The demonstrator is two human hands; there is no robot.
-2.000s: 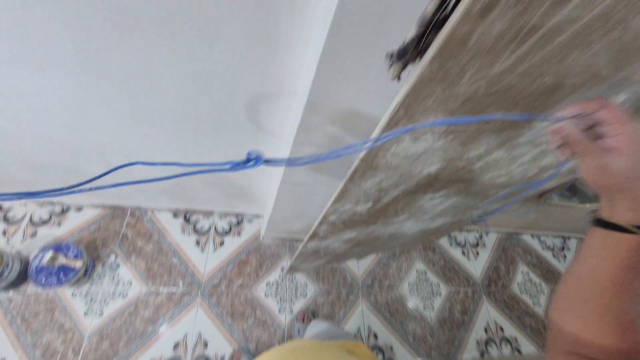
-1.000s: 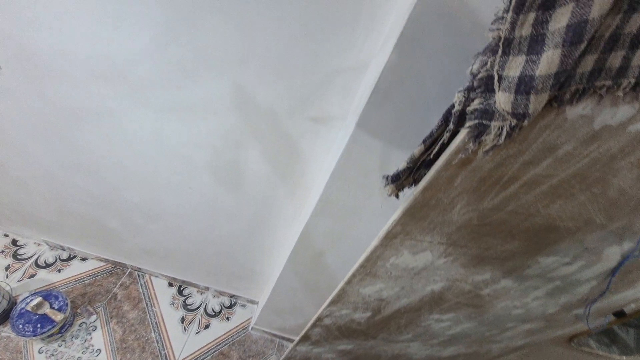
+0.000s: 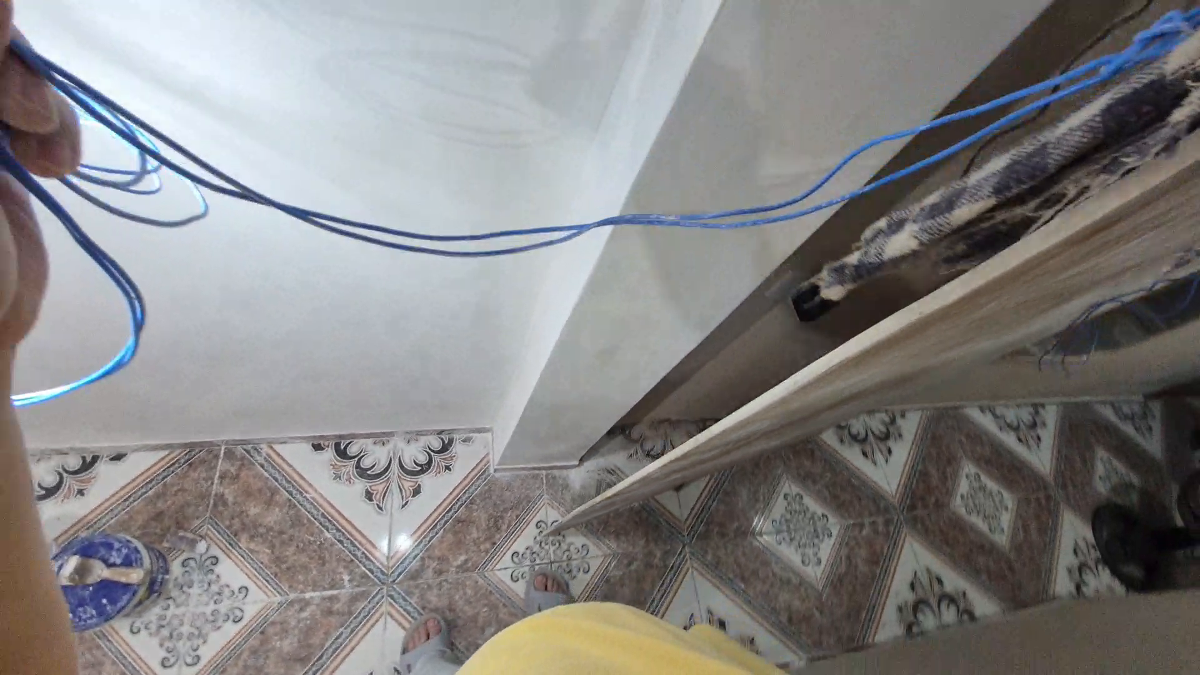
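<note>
At the left edge, the fingers of my left hand are closed on a doubled blue cord, with the hand partly cut off by the frame. Loose loops of the cord hang beside and below the fingers. The two strands sag across in front of the white wall, then rise to a knot at the top right. Beneath the knot, a frayed checked cloth lies along the inner side of a brown door-like panel. My right hand is out of view.
A blue-lidded tub with a scraper-like tool on it stands on the patterned tile floor at lower left. A white wall corner juts out beside the panel. My sandalled feet show below; a dark object is at right.
Two seconds ago my right hand held the cord at the right; it is now out of view. My left hand has come into view at the left, holding the cord. The view has shifted.
</note>
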